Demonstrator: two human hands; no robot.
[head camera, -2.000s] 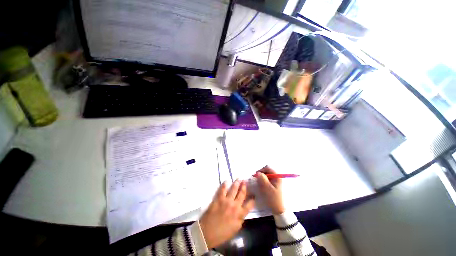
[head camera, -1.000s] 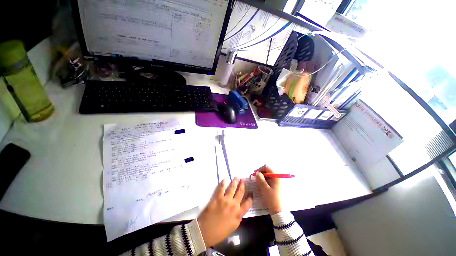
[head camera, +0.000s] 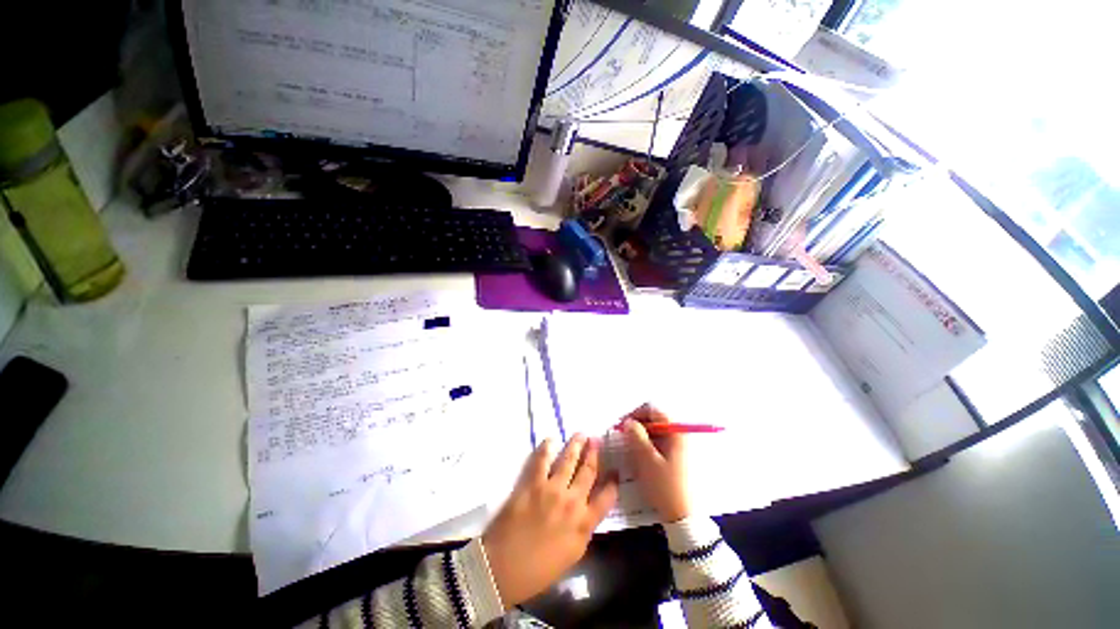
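Observation:
My right hand (head camera: 655, 467) grips a red pen (head camera: 688, 428) with its tip end down at a small white sheet (head camera: 624, 492) near the desk's front edge. My left hand (head camera: 549, 514) lies flat with its fingers on that sheet, just left of my right hand, and holds nothing. A larger printed sheet (head camera: 356, 418) with two black blots lies to the left. The sheet's marks under the pen are hidden or overexposed.
A black keyboard (head camera: 350, 237) lies below the monitor (head camera: 369, 74). A black mouse (head camera: 555, 277) and a blue object (head camera: 582, 250) sit on a purple pad (head camera: 504, 293). A green bottle (head camera: 59, 209) and black phone (head camera: 27, 399) are left; a file rack (head camera: 755, 283) stands right rear.
The view has shifted slightly and become sharper than two seconds ago. Both hands keep nearly the same place on the sheet, the pen still in my right hand.

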